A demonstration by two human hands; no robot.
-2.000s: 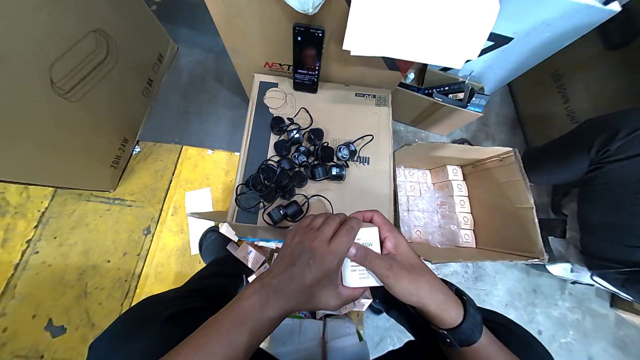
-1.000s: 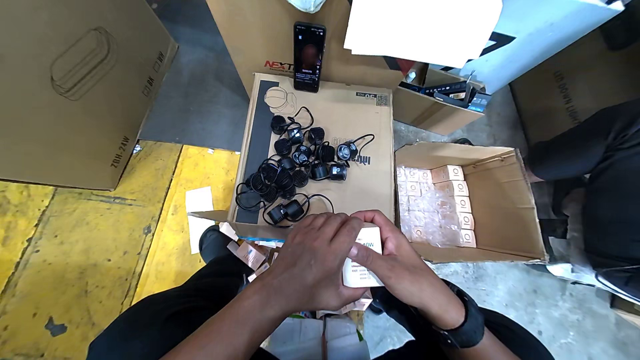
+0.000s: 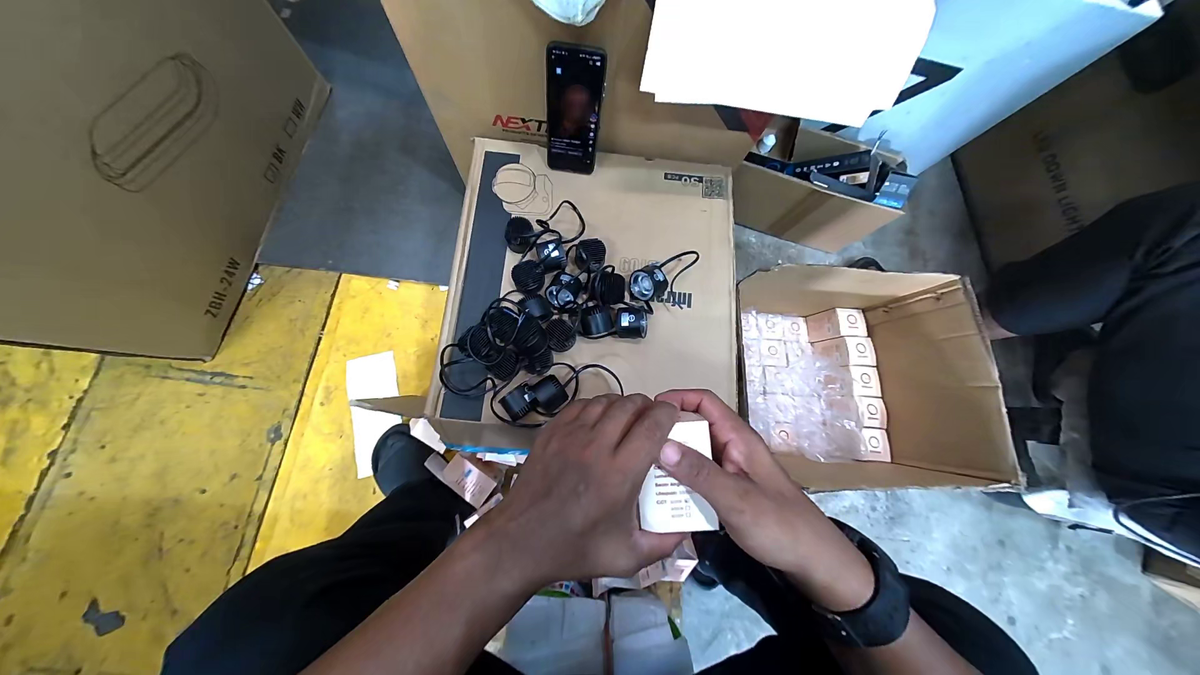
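Between my two hands is a small white printed carton [image 3: 677,502], held above the near edge of a flat cardboard box [image 3: 694,375]. My left hand [image 3: 591,478] wraps its left side and top, hiding much of it. My right hand [image 3: 750,497], with a black watch on the wrist, grips its right side, thumb on the front. On the flat box lies a pile of small black round light fittings [image 3: 530,328] with black cables. To the right, an open cardboard box [image 3: 937,375] holds several small cartons [image 3: 848,352], partly under clear bubble wrap [image 3: 816,408].
A smartphone [image 3: 575,108] leans upright at the flat box's far edge. White sheets [image 3: 787,56] lie behind it, near a small box of packaged items [image 3: 834,202]. A large carton [image 3: 141,178] stands left. More small cartons [image 3: 469,478] lie below my hands. A person's dark-clothed leg [image 3: 1106,309] is at right.
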